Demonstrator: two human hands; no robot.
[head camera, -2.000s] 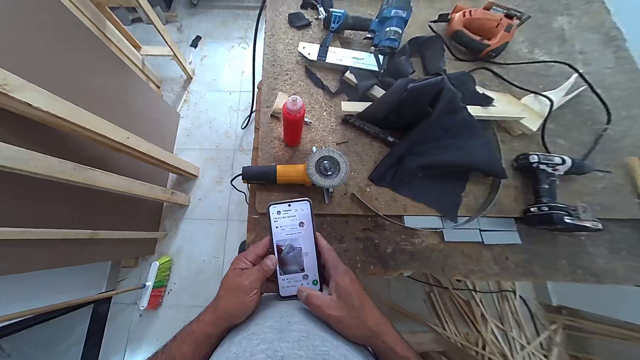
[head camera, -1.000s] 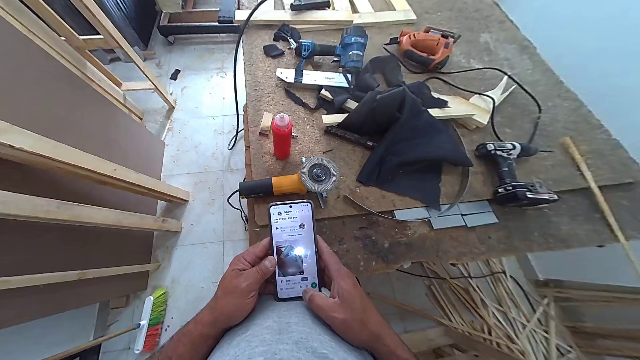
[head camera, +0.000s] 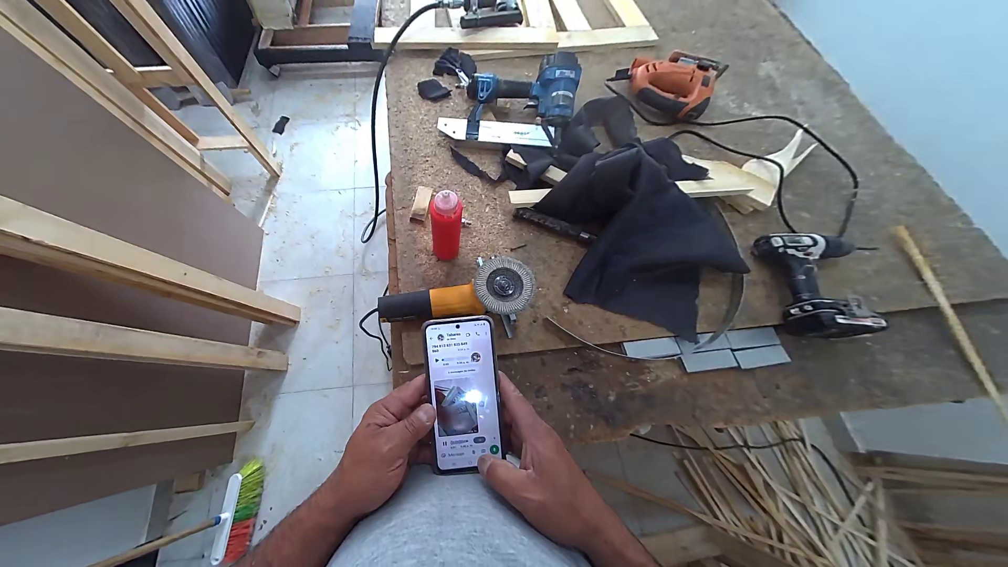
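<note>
A smartphone (head camera: 463, 394) with a lit screen is held upright between both hands, in front of the bench's near edge. My left hand (head camera: 386, 445) grips its left side, the thumb along the edge. My right hand (head camera: 535, 472) holds its right side, with the thumb at the lower right corner of the screen. Just beyond the phone lies a yellow and black angle grinder (head camera: 449, 301) with a wire wheel. A red squeeze bottle (head camera: 446, 227) stands behind it. To the right, black fabric (head camera: 646, 228) is heaped over wood strips.
On the workbench (head camera: 567, 402) lie a blue pneumatic nailer (head camera: 555, 87), an orange jigsaw (head camera: 676, 85), a cordless drill (head camera: 811, 283) and grey staple strips (head camera: 736, 350). Wooden frames (head camera: 142, 260) stand at the left, near a broom (head camera: 238, 512). Thin wood strips (head camera: 772, 480) are piled below the bench.
The view has shifted, showing more of the bench's far end. Both hands still hold the phone. The image on its screen now shows a bright spot, not seen two seconds ago.
</note>
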